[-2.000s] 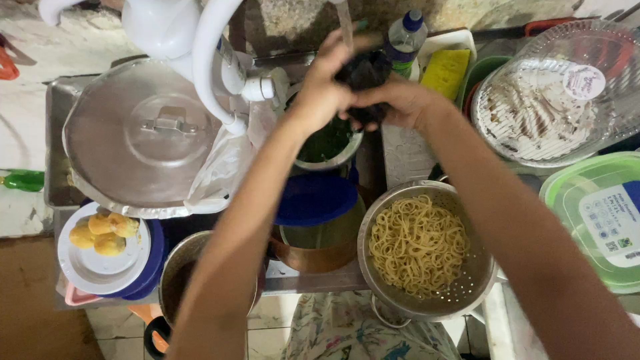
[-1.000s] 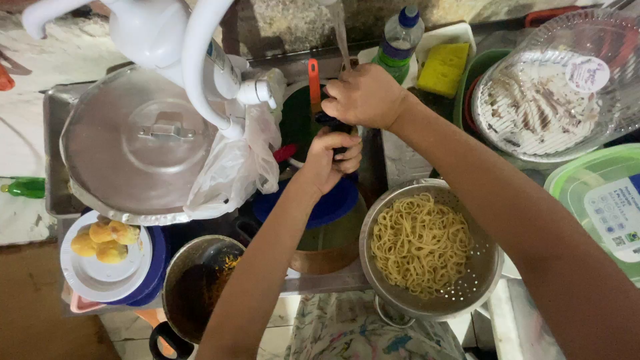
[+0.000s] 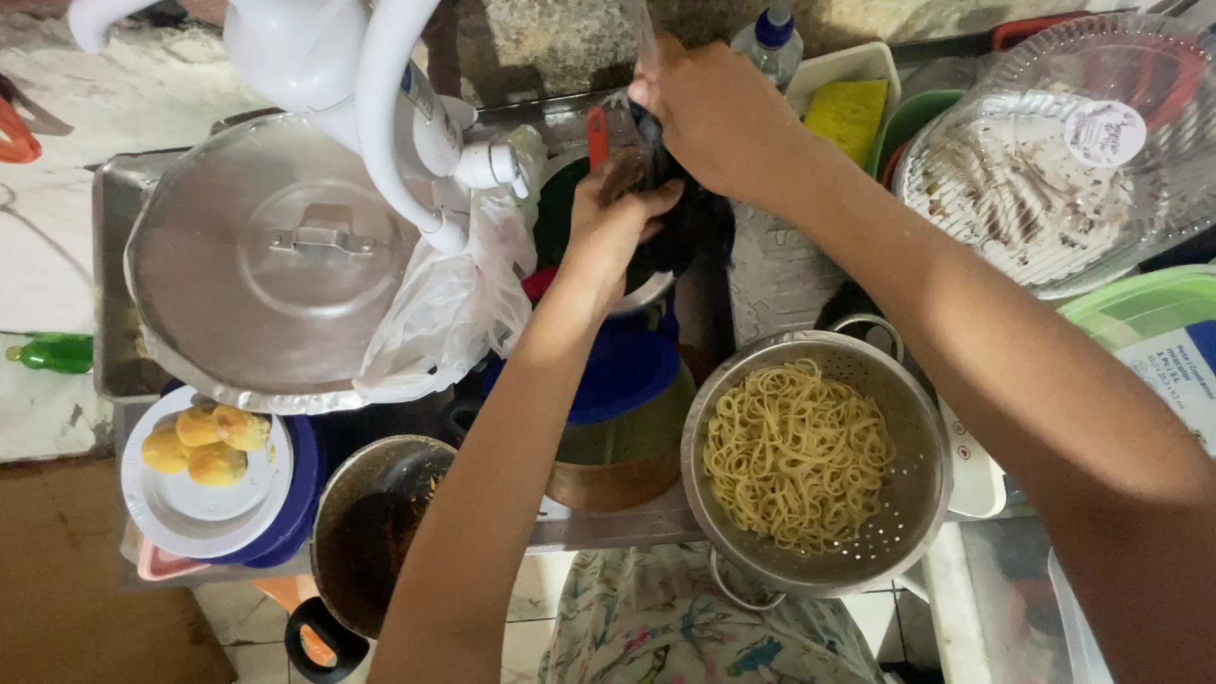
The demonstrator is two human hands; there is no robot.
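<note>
Both my hands hold a dark, wet, limp thing [image 3: 686,214], perhaps cloth or netting, over the sink at the top centre. My right hand [image 3: 717,119] grips its upper end beside the running water [image 3: 642,38]. Lower and to the left, my left hand [image 3: 617,214] has its fingers around its side. Beneath them is a pot [image 3: 560,204], partly hidden, with a red handle [image 3: 597,136] standing up near it. A metal colander [image 3: 698,456] of cooked noodles [image 3: 798,456] sits below my right forearm.
A large lidded pot [image 3: 204,247] and a plastic bag [image 3: 456,294] are at left. A plate [image 3: 152,513] with yellow pieces and a dark pan [image 3: 370,541] stand below. A blue lid [image 3: 622,375] lies centrally. A yellow sponge [image 3: 845,119] and a clear plastic container [image 3: 1016,190] are at right.
The dark thing, bunched compactly between my hands before, now hangs longer and looser. My right hand has moved up from my left one.
</note>
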